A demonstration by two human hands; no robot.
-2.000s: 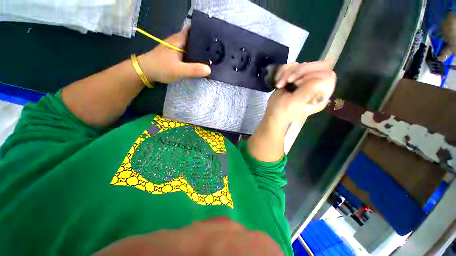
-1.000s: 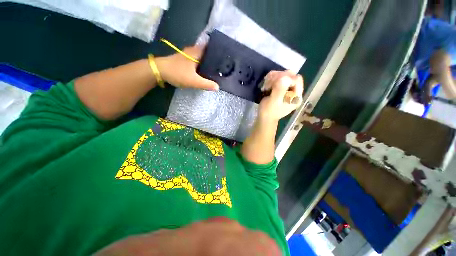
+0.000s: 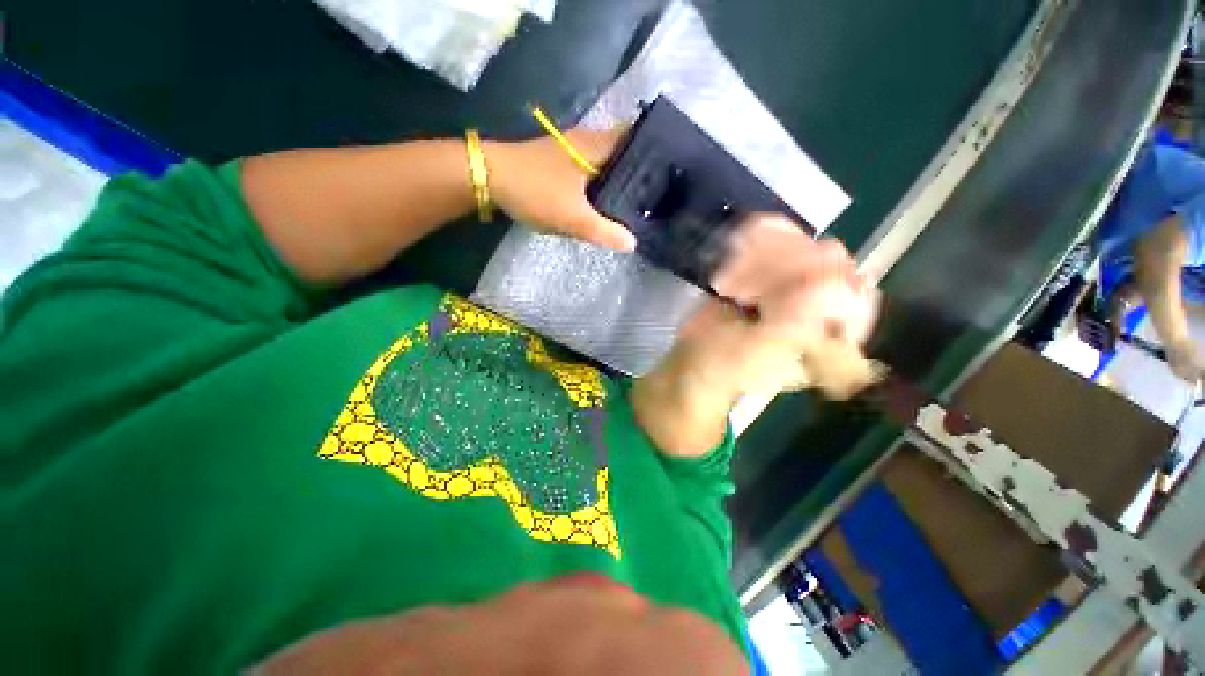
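A black socket housing (image 3: pixel 687 185) with round recesses lies tilted on a silvery-white textured sheet (image 3: pixel 582 293). A yellow-green wire (image 3: pixel 560 137) sticks out at its left end. My left hand (image 3: pixel 562 189) grips the housing's left end, thumb on its front edge. My right hand (image 3: pixel 800 297) is blurred over the housing's right end and covers it. The fingers are curled; a small dark bit shows under them, and I cannot tell what it is.
White translucent sheets (image 3: pixel 443 29) lie at the top left on the dark green bench (image 3: pixel 264 73). A chipped white metal frame (image 3: pixel 971 159) edges a green conveyor (image 3: pixel 1044 198) on the right. Another person in blue (image 3: pixel 1147 211) is at the far right. Brown boards stand below the conveyor.
The view has shifted, so the housing and hands appear further right. My right hand still works at the housing's right end, now more blurred. My left hand keeps its grip.
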